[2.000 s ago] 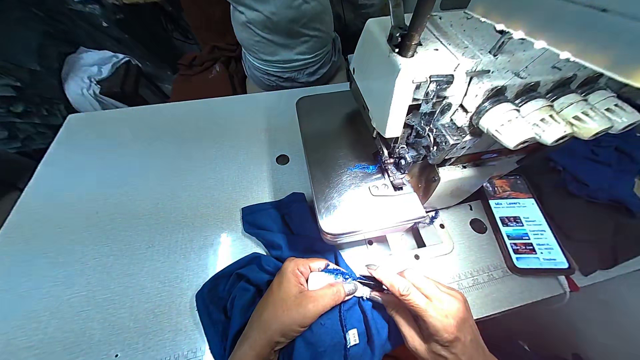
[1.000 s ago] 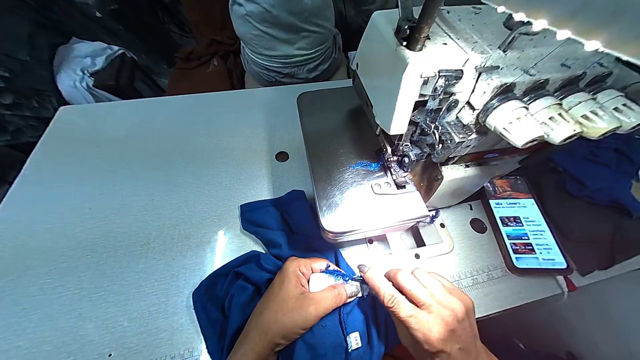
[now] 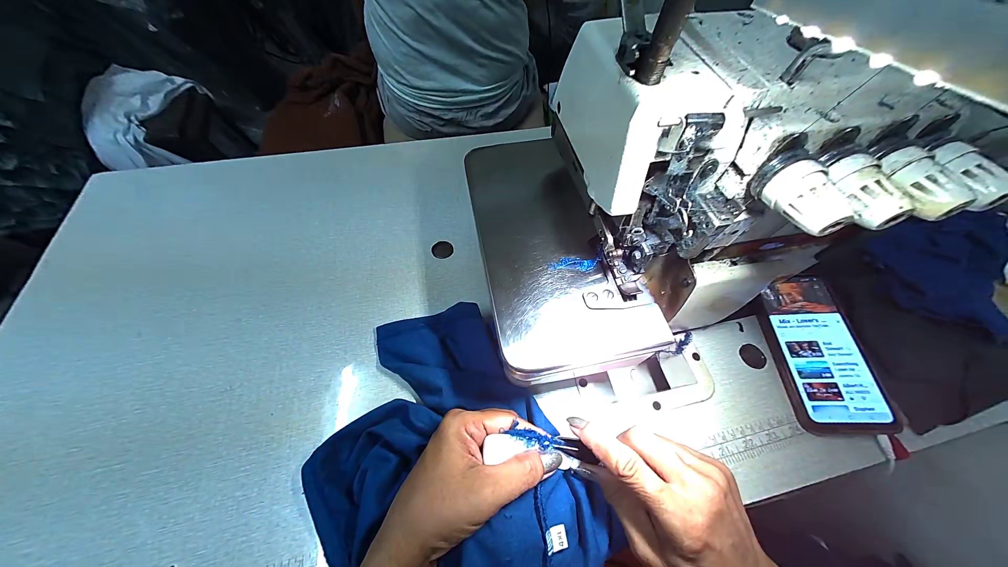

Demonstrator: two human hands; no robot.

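Note:
A blue fabric garment [image 3: 362, 472] lies bunched at the table's front edge, a small white tag [image 3: 557, 539] on its seam. My left hand [image 3: 472, 480] pinches its edge together with a white piece [image 3: 504, 449], where looped blue thread [image 3: 531, 438] shows. In my right hand [image 3: 669, 488] is a small dark pointed tool [image 3: 576, 450], probably tweezers or snips, its tip at the thread. Just beyond both hands stands an overlock sewing machine [image 3: 598, 118] with a shiny metal plate [image 3: 535, 228]; a scrap of blue thread [image 3: 575, 264] lies near its presser foot [image 3: 626, 276].
The pale table [image 3: 236, 299] extends left. A lit smartphone [image 3: 827, 362] lies right of the machine bed, near dark blue cloth [image 3: 937, 268]. Tension dials [image 3: 803, 193] line the machine's front. Across the table is a person in a grey shirt [image 3: 453, 63], beside brown cloth [image 3: 323, 102].
My right hand's fingers, more closed one second ago, are now more extended, and the dark tool shows between them at the thread. The left hand keeps its hold on the garment.

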